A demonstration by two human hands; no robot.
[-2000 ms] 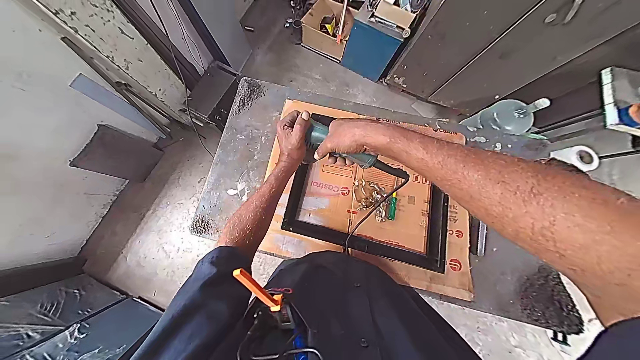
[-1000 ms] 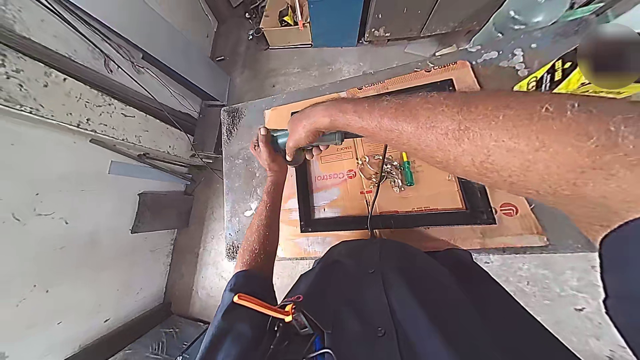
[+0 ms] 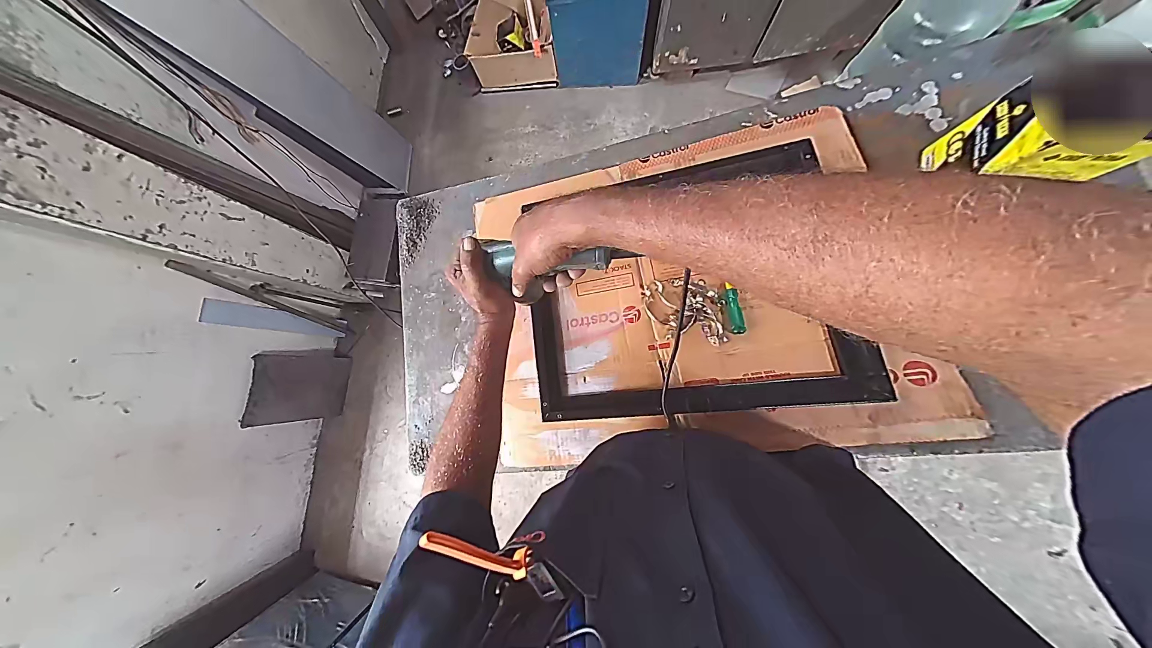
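A green corded power tool (image 3: 585, 260) lies over the upper left corner of a black rectangular frame (image 3: 720, 394). My left hand (image 3: 483, 281) grips the tool's front end at the left. My right hand (image 3: 549, 238) is wrapped over its body; the working tip is hidden by the hands. From the tool a black cord (image 3: 670, 369) runs down across the frame toward my body. Inside the frame, on printed cardboard (image 3: 936, 409), lie a heap of small metal pieces (image 3: 697, 310) and a green screwdriver handle (image 3: 734, 310) with a yellow end.
The cardboard lies on a worn grey table (image 3: 432, 315). A yellow and black package (image 3: 1035, 144) is at the upper right. Beyond the table stand an open cardboard box (image 3: 513, 70) and a blue cabinet (image 3: 597, 40). Loose cables (image 3: 270, 171) hang along the wall at left.
Both hands stay on the power tool at the frame's upper left corner. The view has turned and shifted since the oldest frame.
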